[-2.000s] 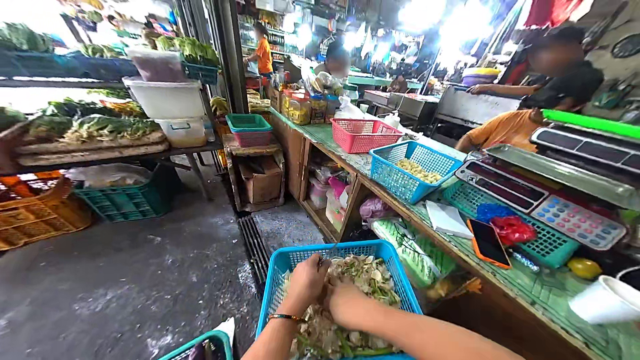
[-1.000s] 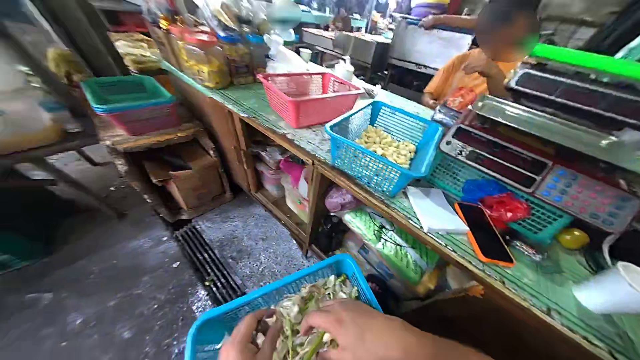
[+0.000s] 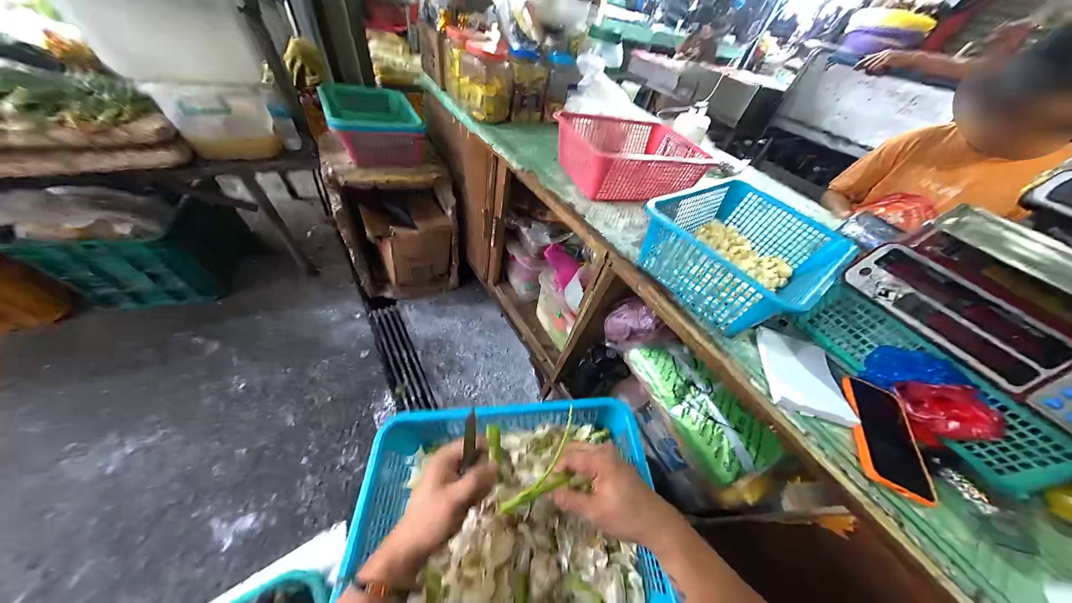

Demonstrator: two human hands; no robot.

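Observation:
My left hand (image 3: 448, 486) is closed on a small knife (image 3: 470, 440), its dark blade pointing up, above a blue plastic basket (image 3: 377, 477). My right hand (image 3: 607, 494) pinches green stems (image 3: 536, 487) over the same basket. Pale papery peelings and bits of green stalk (image 3: 511, 548) fill the basket below both hands. On the counter beyond, another blue basket (image 3: 687, 268) holds peeled pale cloves that look like garlic.
A green-topped counter (image 3: 603, 219) runs along the right, with a pink basket (image 3: 636, 159), a smartphone (image 3: 889, 440), a white pad (image 3: 802, 377) and scales (image 3: 963, 310). A person in orange (image 3: 946, 167) is behind it. A floor grate (image 3: 402, 356) lies ahead.
My hands have moved apart; one second ago they were close together in the peelings. The knife and the stems now show plainly above the basket. The view has shifted.

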